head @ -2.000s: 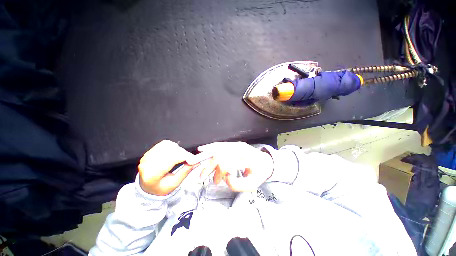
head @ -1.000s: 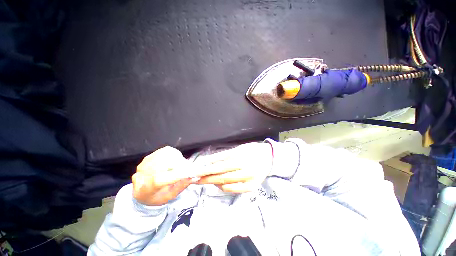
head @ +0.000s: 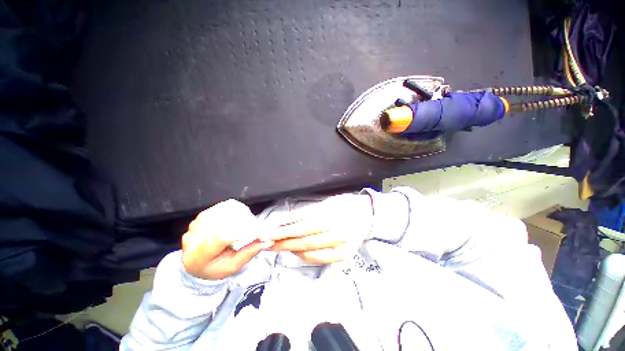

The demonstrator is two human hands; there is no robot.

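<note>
My left hand (head: 218,241) and my right hand (head: 319,230) meet in front of my chest, at the near edge of the dark pressing table (head: 205,123). Their fingertips touch. A small pale spot shows between the fingertips, but overexposure hides whether it is a scrap or thread or just a fingernail. The steam iron (head: 366,123) rests on the table to the right, its pointed soleplate facing left. Its blue cloth-wrapped handle (head: 452,114) has orange-yellow ends. No hand is on the iron.
A dark garment pile (head: 41,171) lies at the left. Ribbed hoses (head: 545,105) run right from the iron to a knot. Dark purple cloth (head: 596,48) is at the far right. A cardboard box (head: 543,240) and a pale cylinder (head: 603,301) are at the lower right.
My hands have come closer together, and my right hand has flattened, its fingers now pointing at my left fingertips. The iron shifts only slightly in the view.
</note>
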